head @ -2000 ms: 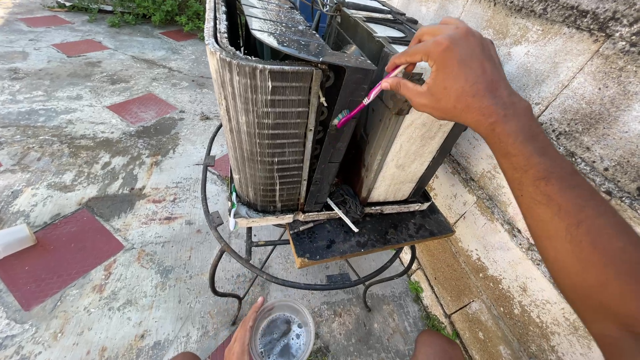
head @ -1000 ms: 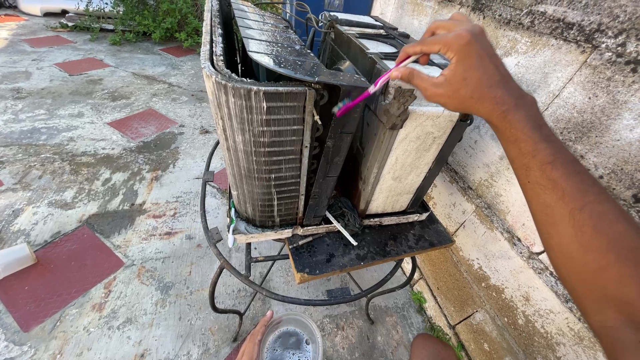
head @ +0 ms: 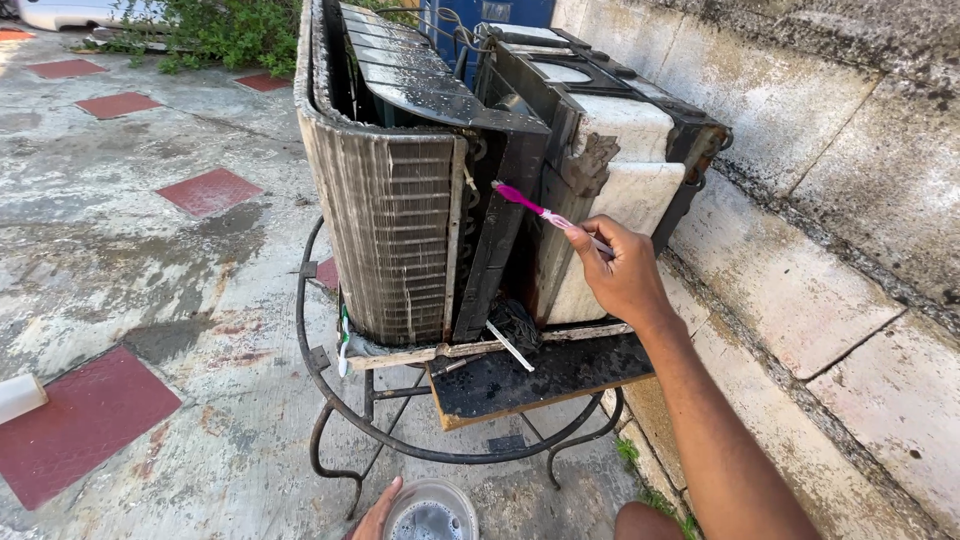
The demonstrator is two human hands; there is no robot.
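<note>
Between its thumb and fingers, my right hand (head: 619, 270) holds a pink and white toothbrush (head: 544, 214). The brush head is in front of the black casing panel (head: 501, 232), right of the finned coil (head: 397, 232) of an opened air conditioner unit; whether it touches cannot be told. At the bottom edge, my left hand (head: 379, 514) is against the side of a clear plastic tub (head: 431, 510) of greyish, sudsy liquid; its fingers are mostly out of view. A second toothbrush (head: 343, 345), green and white, stands at the coil's lower left corner.
The unit rests on a black-topped board (head: 540, 382) over a round metal stand (head: 420, 450). A white strip (head: 510, 346) sticks out over the board. A block wall (head: 810, 247) runs along the right. A white cylindrical object (head: 21, 397) lies on the floor at left.
My right hand has moved down from near the unit's top with the pink toothbrush still in it. My left hand stays beside the tub.
</note>
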